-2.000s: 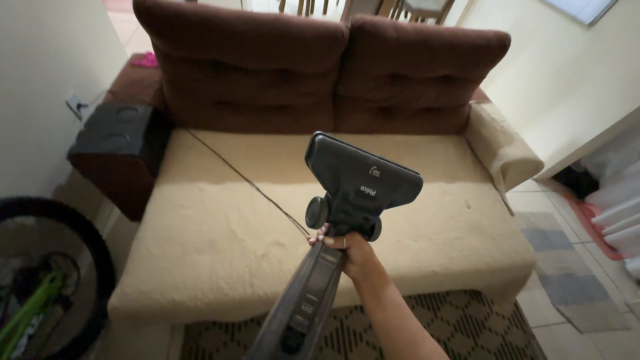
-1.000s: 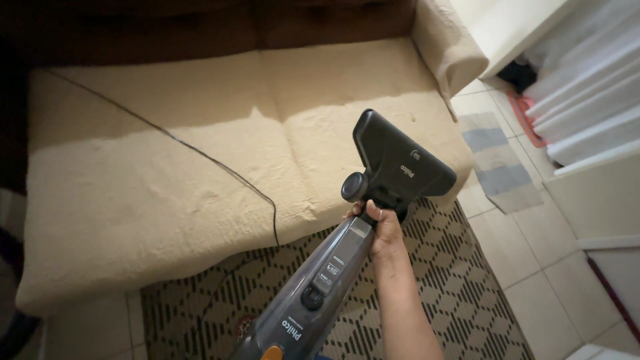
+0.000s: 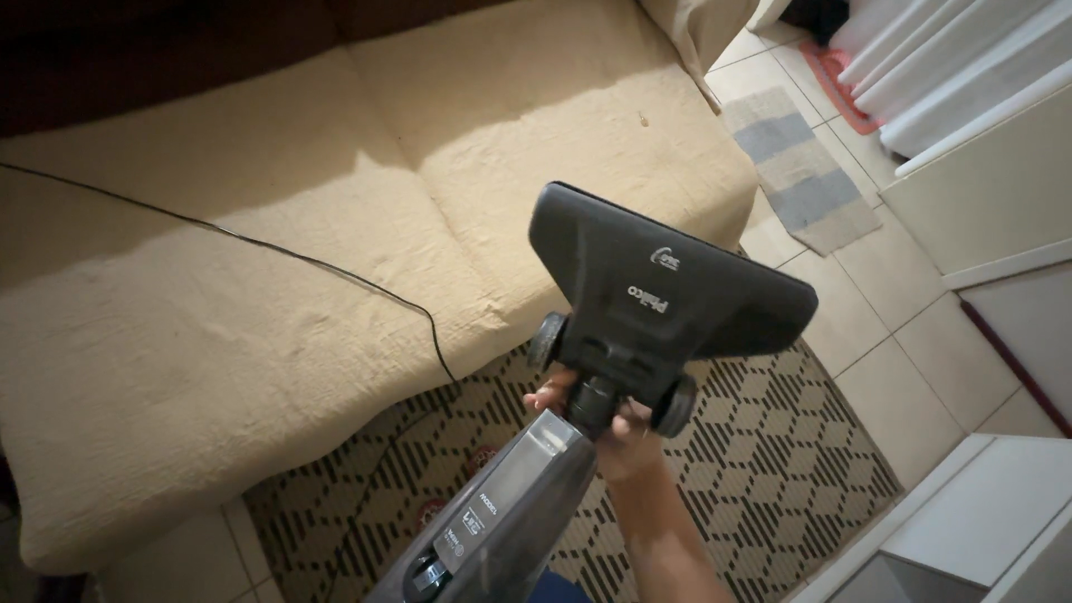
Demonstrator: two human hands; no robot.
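Note:
My right hand (image 3: pixel 628 431) grips the neck of a dark Philco stick vacuum cleaner (image 3: pixel 511 511), just below its floor head. The wide black floor head (image 3: pixel 670 276) is raised, with a small wheel at each side of its base. Part of my palm and some fingers are hidden behind the neck. The vacuum's body runs down to the lower edge of the view. Behind it lies a beige sofa cover (image 3: pixel 293 318), with a thin black cord (image 3: pixel 335 270) crossing it and dropping over the front edge. My left hand is out of view.
A patterned rug (image 3: pixel 754 452) lies on the tiled floor in front of the sofa. A striped mat (image 3: pixel 804 172) and a white curtain (image 3: pixel 955 67) are at upper right. White furniture (image 3: pixel 988 502) stands at lower right. Red footwear (image 3: pixel 431 512) shows beside the vacuum.
The view has swung down toward the sofa seat and rug, leaving the upper backrests and bicycle out of frame. My right hand keeps its hold on the vacuum's neck.

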